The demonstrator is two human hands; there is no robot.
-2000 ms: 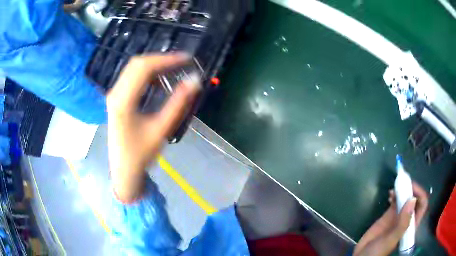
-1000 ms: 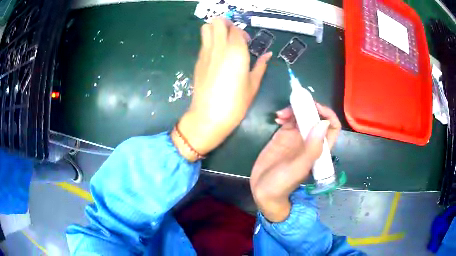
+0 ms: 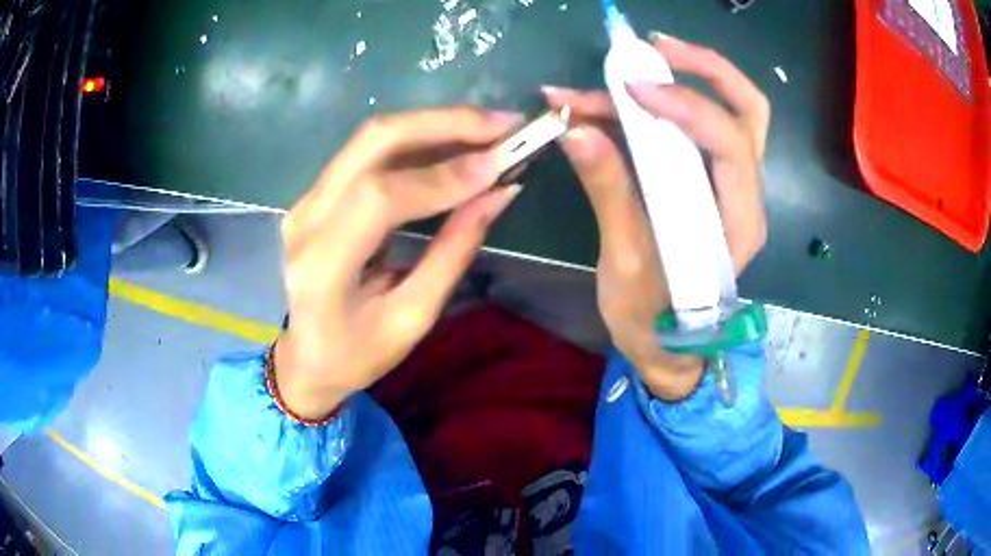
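Note:
My left hand (image 3: 380, 239) holds a small housing (image 3: 530, 143) edge-on between thumb and fingers, in front of me above the bench's near edge. The housing shows a pale rim with a small dark slot. My right hand (image 3: 695, 163) holds the white dispensing syringe (image 3: 676, 196), its blue needle (image 3: 612, 13) pointing up and away at the top edge. The thumb and index fingertips of my right hand are at the housing's right end. The green adapter (image 3: 712, 329) is at the syringe's rear.
The green bench (image 3: 272, 119) has whitish glue flakes (image 3: 462, 38). A red tray (image 3: 924, 130) is at the right. Black blister trays (image 3: 38, 141) are stacked at the left. Blue-clothed parts of people show at both sides, above a grey floor with yellow lines.
My left hand came back from the rear of the bench and now holds a housing. My right hand, still holding the syringe, moved up to the housing. The view shifted towards the bench's near edge.

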